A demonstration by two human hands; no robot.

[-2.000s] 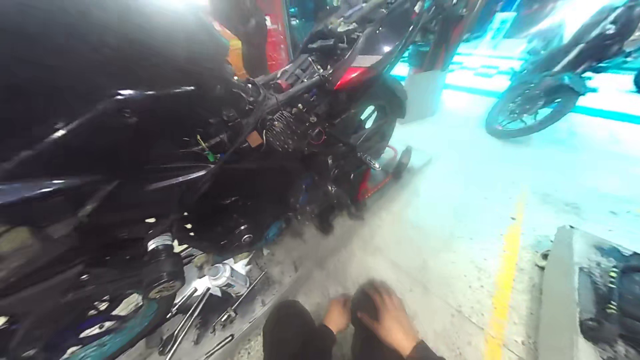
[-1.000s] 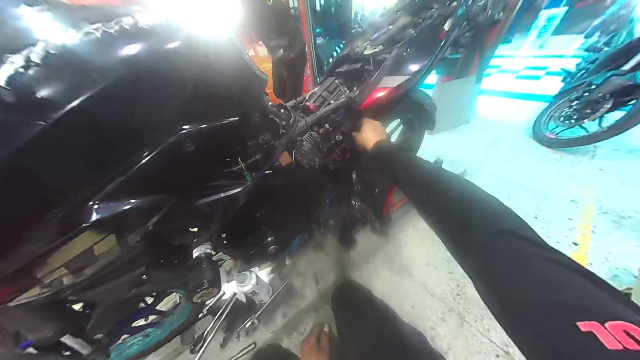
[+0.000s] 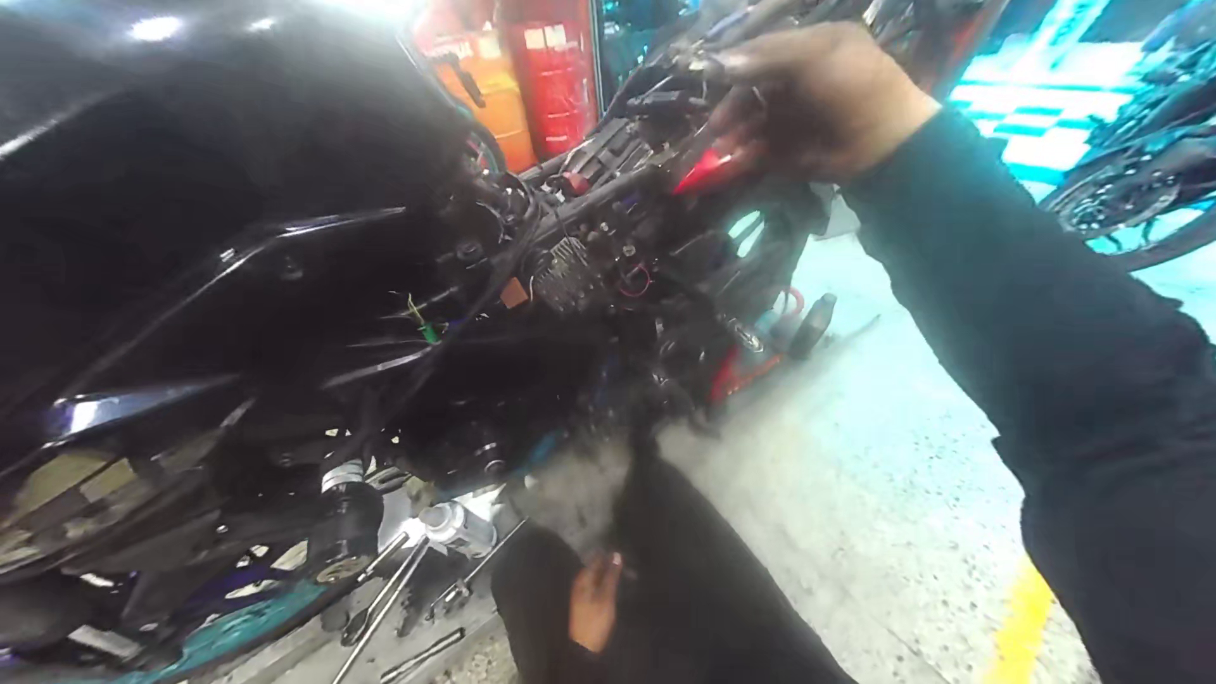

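My right hand point(image 3: 822, 100), at the end of a dark sleeve, reaches to the rear frame of a black motorcycle point(image 3: 313, 247) at the upper centre. It is blurred, and whether its fingers grip anything cannot be told. Just below it shows a red tail panel point(image 3: 705, 171). Low in the view, my left hand point(image 3: 594, 603) rests between my knees, its fingers partly curled and its palm hidden. The finned engine cylinder point(image 3: 562, 274) lies exposed between the hands. A green wire connector point(image 3: 429, 332) dangles beside the fairing.
On the floor at lower left are a white can point(image 3: 456, 527), a ratchet handle point(image 3: 423, 655) and other metal tools. A second motorcycle point(image 3: 1140, 180) stands at upper right. A yellow line point(image 3: 1021, 617) crosses the floor. Red drums point(image 3: 556, 81) stand behind the bike.
Two seconds ago both hands were low near my knees. My right hand rose to the motorcycle's rear side, then higher along its rear frame. My left hand stays low.
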